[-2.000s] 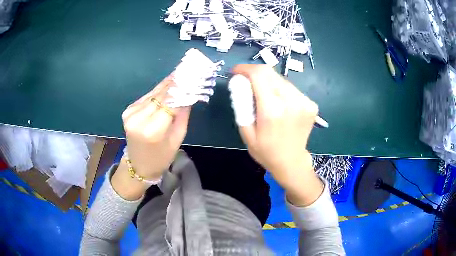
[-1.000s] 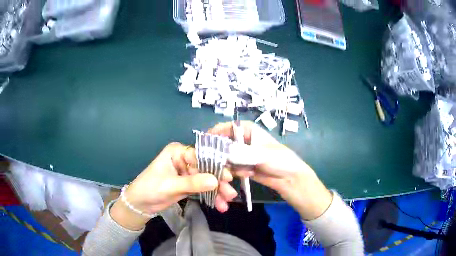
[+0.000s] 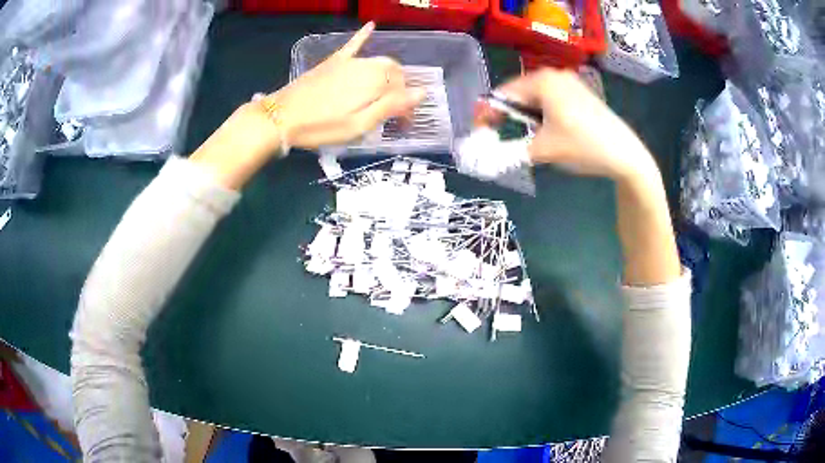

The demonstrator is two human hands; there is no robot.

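My left hand (image 3: 348, 101) reaches over a clear plastic box (image 3: 303, 56) with a neat row of thin rods (image 3: 434, 108). Its fingertips are low over the rods; whether they grip any is hidden. My right hand (image 3: 574, 122) is at the box's right side, closed around a slim dark-ended tool (image 3: 511, 107), with a blurred white bunch, seemingly tabs, (image 3: 493, 155) below its fingers. A tangled pile of white-tabbed metal rods (image 3: 416, 240) lies in front of the box. One tabbed rod (image 3: 347, 354) lies apart, nearer me.
Red bins (image 3: 543, 41) stand behind the box, one with an orange item. Clear bags and containers of parts stand at the left (image 3: 127, 99) and right (image 3: 733, 163). The scale is mostly hidden behind my right hand. The green bench's curved edge (image 3: 362, 443) is near me.
Both hands have moved forward from the near bench to the box. My left hand no longer shows the fan of rods. A single tabbed rod now lies in front of the pile. The view has shifted forward.
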